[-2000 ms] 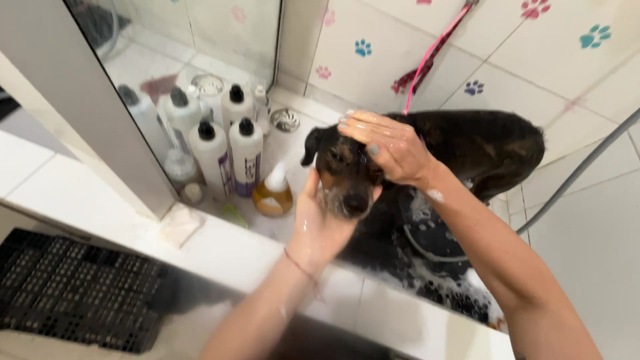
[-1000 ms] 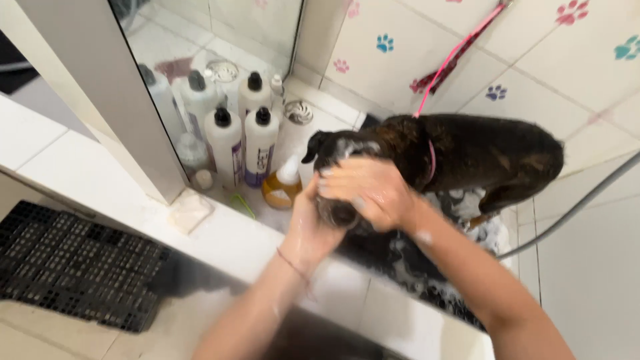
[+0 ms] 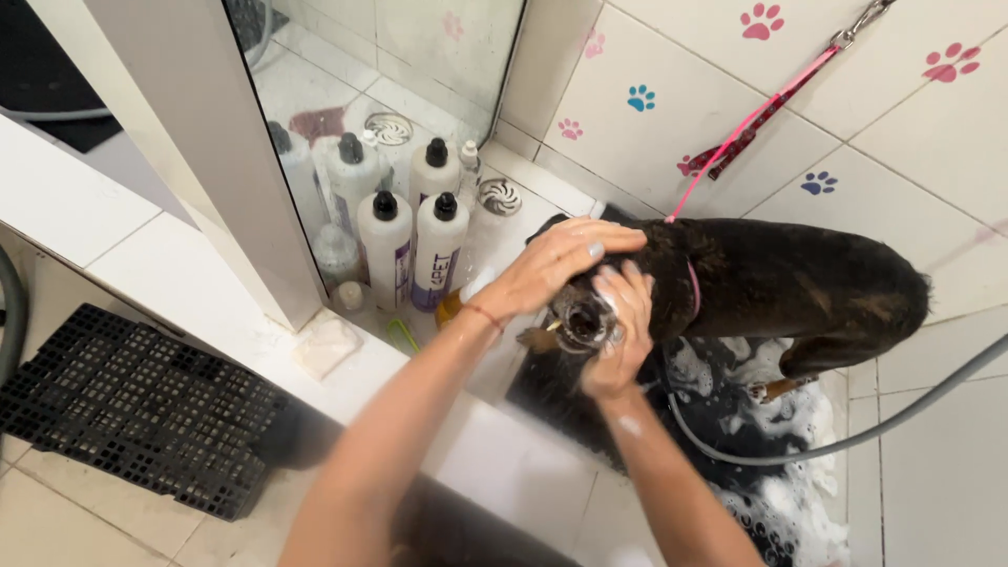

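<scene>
A wet, dark-coated dog (image 3: 803,276) stands on a black mat in a tiled washing basin, its muzzle turned up toward me. My left hand (image 3: 555,260), with a thin red cord at the wrist, lies flat over the top of its head, fingers stretched toward the neck. My right hand (image 3: 626,327) cups the side of the dog's face beside the muzzle, and has a little foam on the wrist. The eyes are covered by my hands. A pink loop sits around the neck, and a pink lead (image 3: 728,142) runs up to a metal clip (image 3: 844,38).
Several white bottles with black caps (image 3: 386,248) stand against the glass panel (image 3: 378,71), near an amber bottle (image 3: 449,309). A grey hose (image 3: 890,425) curves past the dog over foam. A bar of soap (image 3: 327,346) rests on the white ledge (image 3: 488,441); a black plastic grate (image 3: 142,402) lies outside.
My left hand has moved from under the dog's muzzle to the top of its head. My right hand has gone from the head down to the side of the face.
</scene>
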